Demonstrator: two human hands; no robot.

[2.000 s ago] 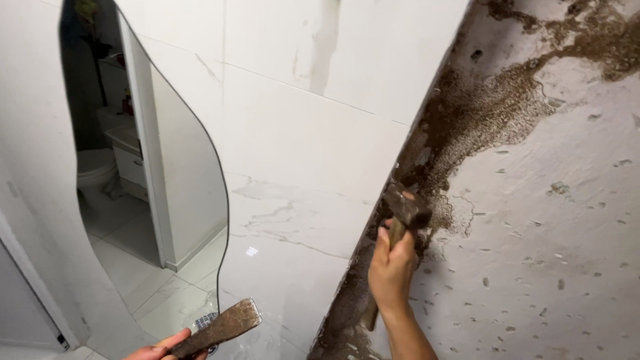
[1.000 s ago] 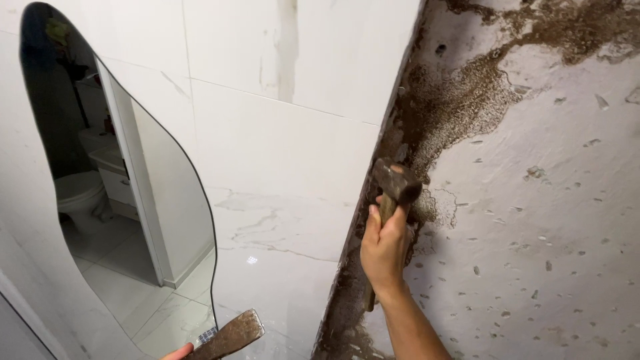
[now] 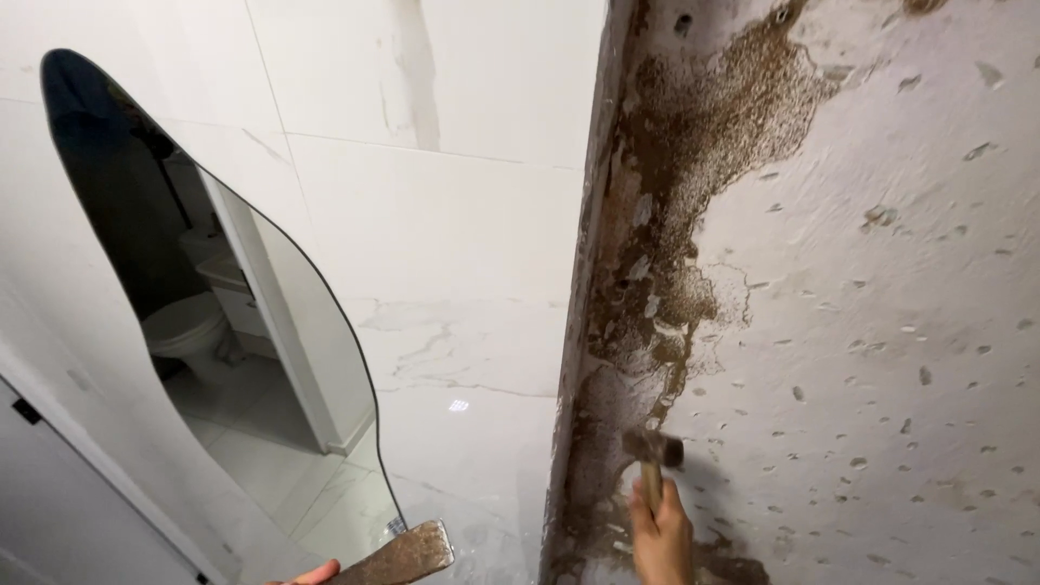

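My right hand (image 3: 665, 532) grips the wooden handle of a hammer (image 3: 654, 447), whose slightly blurred metal head is over the lower part of the rough, pitted wall (image 3: 877, 341), close to the brown-stained strip beside the tile edge. At the bottom, my left hand (image 3: 313, 574) is mostly cut off, with only part of its fingers showing against a worn, rusty flat metal tool (image 3: 406, 556). That tool's broad end points right, in front of the white marbled tiles and near the mirror's lower edge. The rest of the tool is out of view.
A wavy, dark-edged mirror (image 3: 325, 357) on the left reflects a toilet, a cabinet and a doorway. White tiles (image 3: 455, 227) end at a raised edge (image 3: 581, 268) along brown, crumbled wall surface (image 3: 658, 162). A grey panel with dark fittings (image 3: 73, 496) shows at lower left.
My right hand and the hammer have moved down along the rough wall, away from the tile edge's middle stretch. My left hand stays low with the flat tool. The view has shifted somewhat.
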